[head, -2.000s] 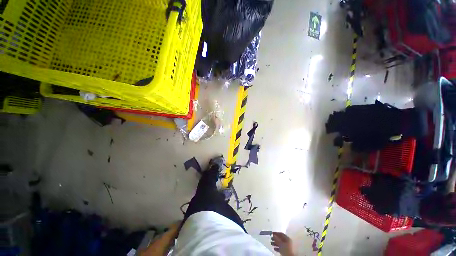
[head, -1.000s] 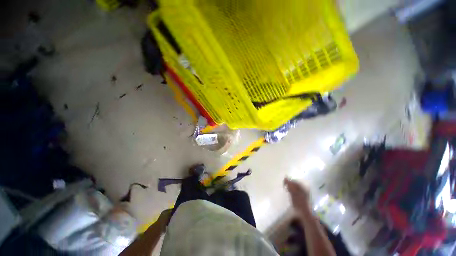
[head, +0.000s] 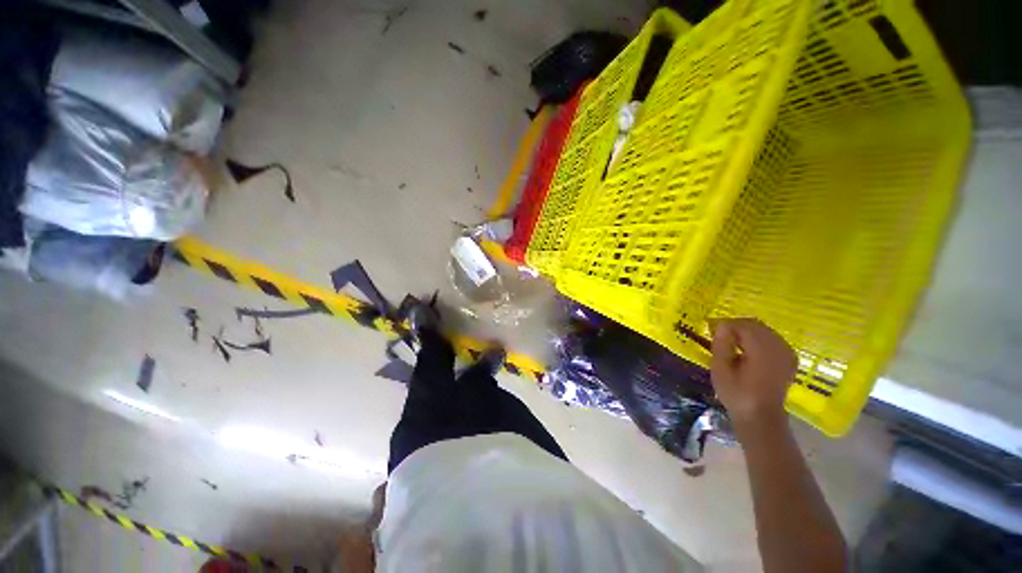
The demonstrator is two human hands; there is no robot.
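A large yellow slotted crate (head: 695, 224) stands tilted in view at the upper right, its open side facing right. My right hand (head: 753, 367) reaches up from the lower right, its fingers curled at the crate's near rim, where a short dark strap or slot shows. The fingertips are partly hidden, and the hand looks closed on the rim. Of my left arm only a bit of skin shows at the bottom edge beside my light shirt; the left hand is not seen.
A red crate (head: 547, 168) shows under the yellow one. Black plastic (head: 644, 381) lies below it. Yellow-black tape (head: 275, 289) and dark scraps (head: 356, 280) are on the floor. Wrapped grey-white bundles (head: 118, 146) are at the upper left.
The view has turned, so the yellow crate has shifted from upper left to upper right. My right hand, away from the crate before, is now at its rim. The grey-white bundles now show higher up.
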